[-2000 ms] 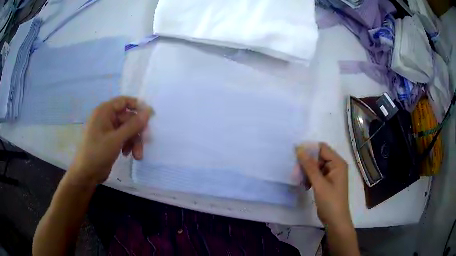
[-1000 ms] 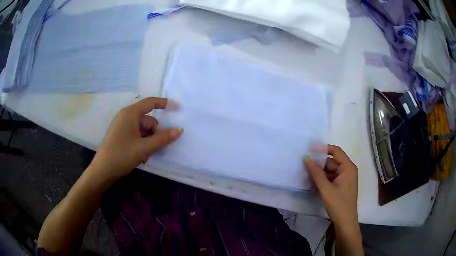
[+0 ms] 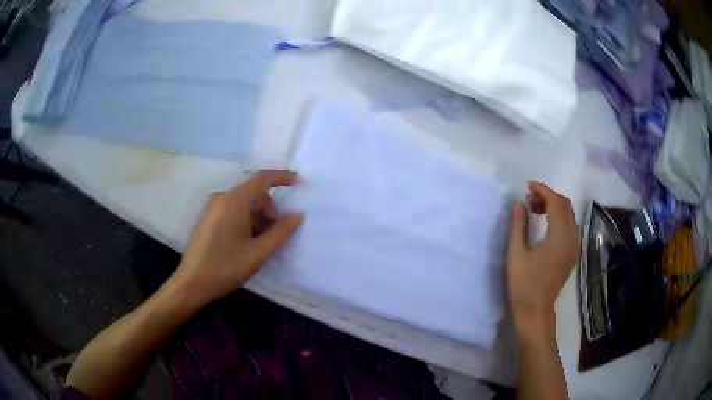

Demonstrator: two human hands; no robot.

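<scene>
A pale blue fabric stack with a thin white sheet over it (image 3: 398, 226) lies flat near the table's front edge. My left hand (image 3: 254, 230) is at its left edge, thumb and forefinger apart, fingertips over the border. My right hand (image 3: 545, 246) is at its right edge, thumb and forefinger apart, with nothing visible between them. Whether the left fingertips touch the sheet is too blurred to tell. A thick white interlining stack (image 3: 461, 47) lies behind.
An iron (image 3: 617, 273) sits on a dark pad at right, beside a yellow-orange bundle (image 3: 679, 273). Blue panels (image 3: 172, 86) and a folded blue bundle (image 3: 66, 70) lie at left. Lilac and white bundles (image 3: 687, 156) are heaped at back right. A small blue strip end (image 3: 289, 46) lies beside the white stack.
The white sheet has come down over the blue stack and covers the striped front band seen earlier. My right hand has moved off its edge with fingers parted. The view has shifted and tilted.
</scene>
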